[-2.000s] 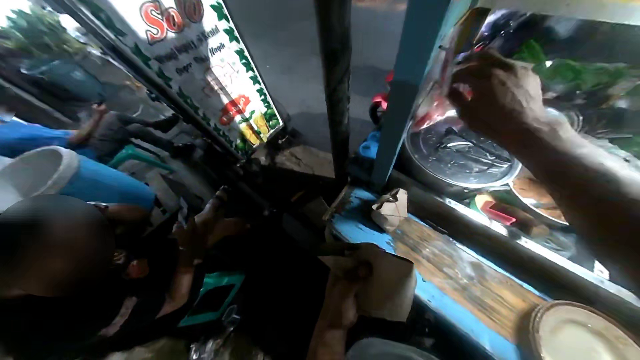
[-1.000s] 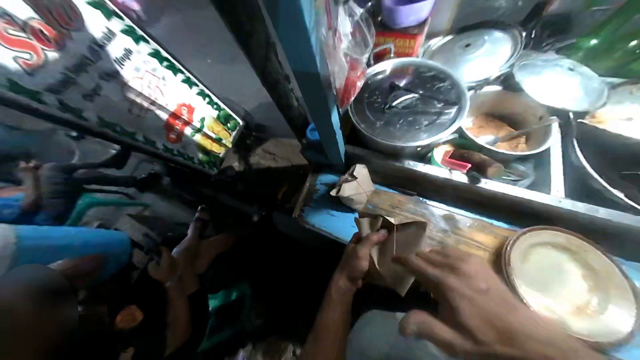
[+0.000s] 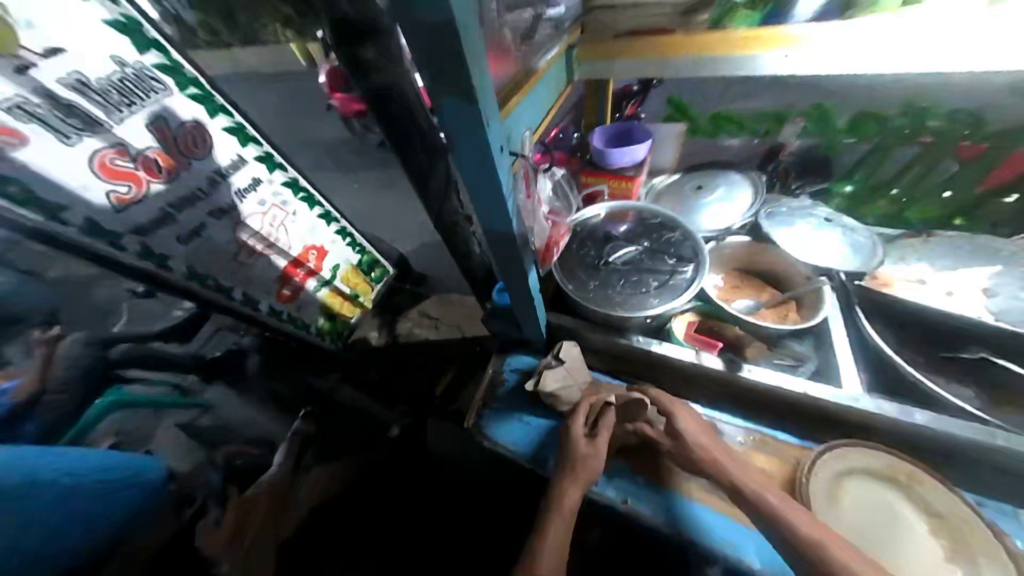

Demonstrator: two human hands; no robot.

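Over the worn blue wooden counter (image 3: 520, 428), my left hand (image 3: 586, 440) grips the left side of a piece of brown paper (image 3: 628, 406). My right hand (image 3: 676, 428) holds its right side, so the paper is bunched between both hands. What the paper contains, if anything, cannot be seen. Just behind my left hand stands a folded brown paper packet (image 3: 562, 374). A stack of cream plates with brown rims (image 3: 888, 512) lies to the right, partly under my right forearm.
Behind the counter are a lidded metal pot (image 3: 630, 260), an open pot of food with a spoon (image 3: 768, 284), a purple bowl (image 3: 622, 145) and a hanging plastic bag (image 3: 552, 208). A blue post (image 3: 500, 176) rises at the counter's end. Another person's arm (image 3: 268, 488) is at lower left.
My right hand has come down from the raised spot above the pots to the brown paper. The paper, held up open by my left hand earlier, is now bunched lower, beside the packet.
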